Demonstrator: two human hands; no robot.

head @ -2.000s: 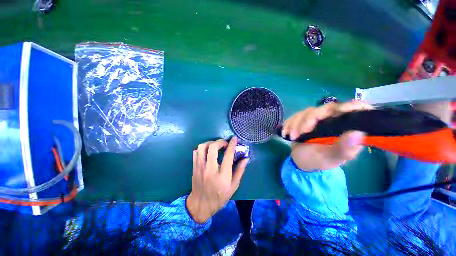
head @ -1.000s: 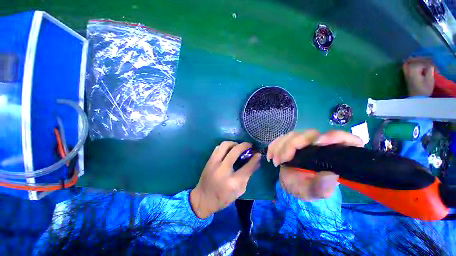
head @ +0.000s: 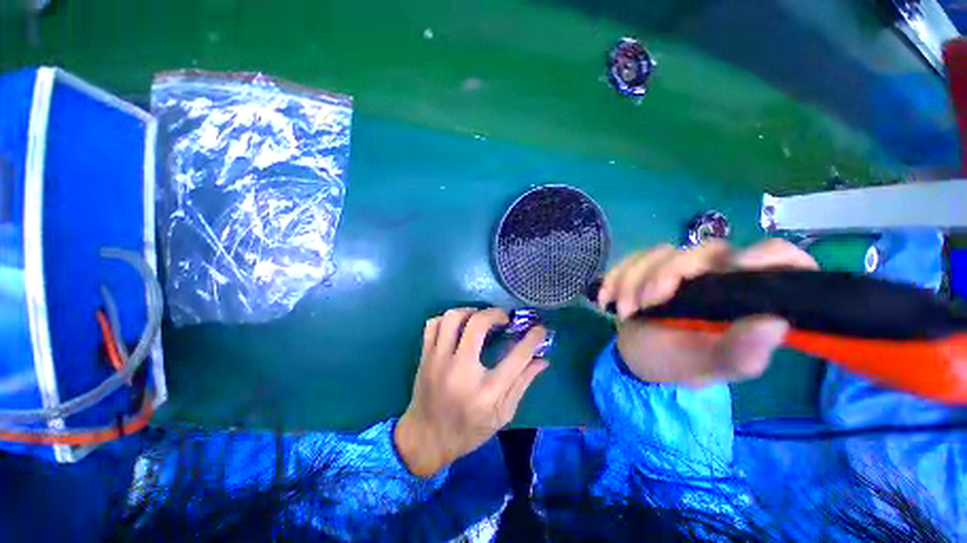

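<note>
My left hand (head: 461, 377) lies on the dark-green bench with thumb and fingers around a small shiny round part (head: 527, 327). My right hand (head: 705, 318) is shut on the black-and-orange electric screwdriver (head: 848, 313), which points left. Its tip is at the lower right rim of the round black dish (head: 551, 284); I cannot tell if it touches. Small dark screws (head: 549, 216) are heaped in the far half of the dish. The small part sits just below the dish, partly hidden by my left fingers.
A clear zip bag (head: 255, 196) lies left of the dish. A blue box (head: 95, 223) with grey and orange tubes (head: 154, 308) stands far left. Round parts lie at the upper right (head: 630, 69) and right (head: 707, 228). A grey bar (head: 869, 206) and another person's blue sleeve (head: 901, 408) are right.
The screwdriver tip was beside the part in my left hand a second ago and is now up at the dish's rim. The other person's hand at the right is out of view.
</note>
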